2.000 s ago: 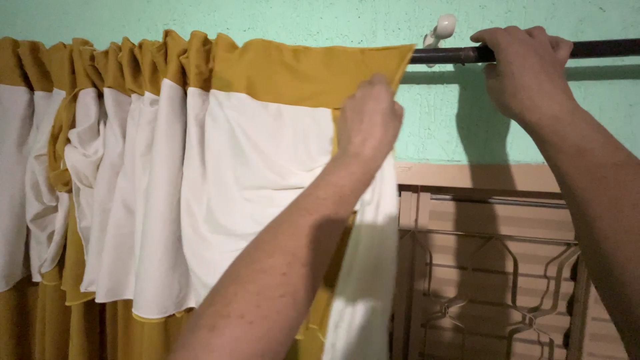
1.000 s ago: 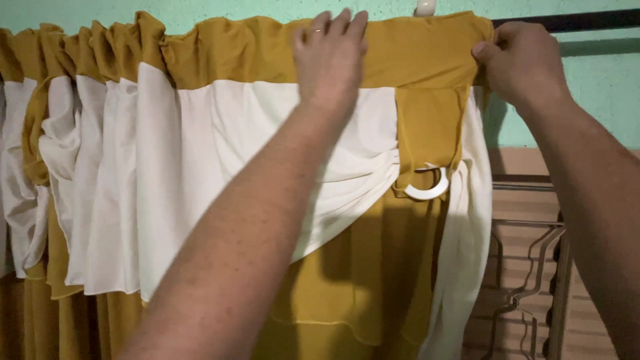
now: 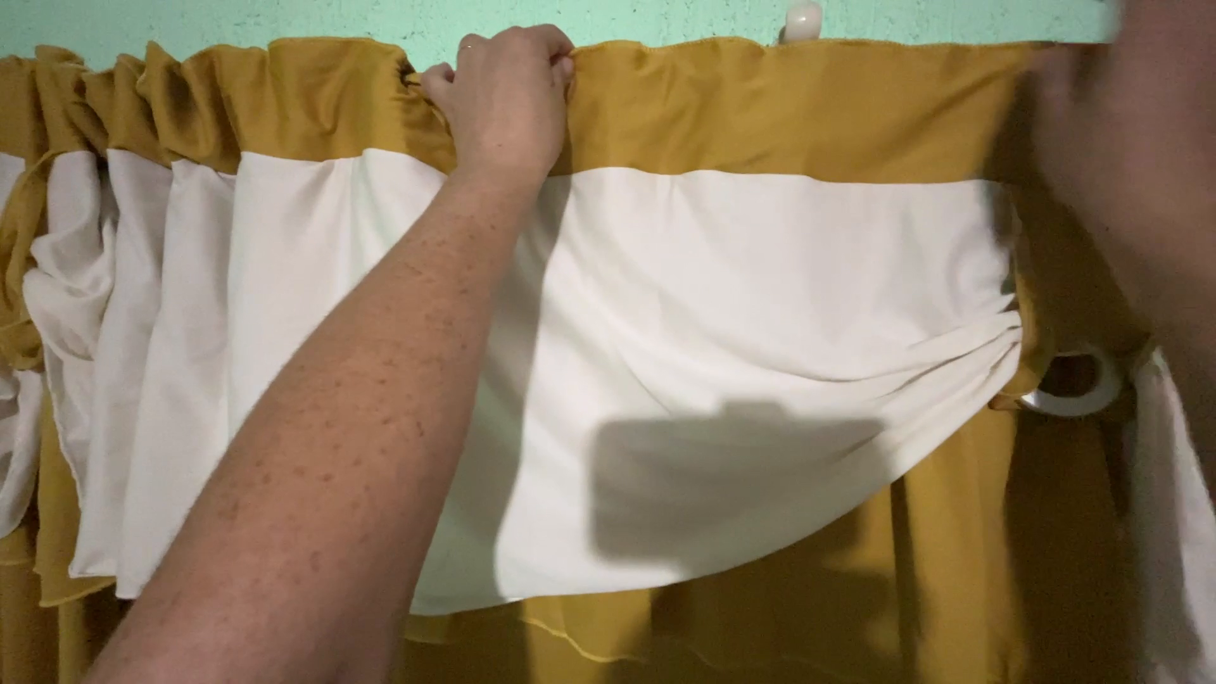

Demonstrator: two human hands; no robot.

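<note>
A mustard-yellow curtain header (image 3: 779, 109) runs across the top, stretched fairly flat at the centre and bunched at the left. Below it hangs a white fabric swag (image 3: 760, 266), drawn together at the right by a yellow strap beside a white ring (image 3: 1078, 385). My left hand (image 3: 508, 100) pinches the header's upper part, with gathered cloth at its left side. My right hand (image 3: 1111, 123), blurred, is at the header's right end; its fingers and any hold on the cloth cannot be made out. The rod is hidden.
Behind stands a green textured wall (image 3: 627, 19). A pale rod bracket knob (image 3: 803, 21) shows above the header. Long yellow curtain panels (image 3: 959, 532) hang below the swag, and more gathered white cloth (image 3: 71, 237) hangs at the left.
The header has spread rightward along the rod, over the stretch that was bare two seconds ago. My left hand has moved left along the header since one second ago. The view is closer.
</note>
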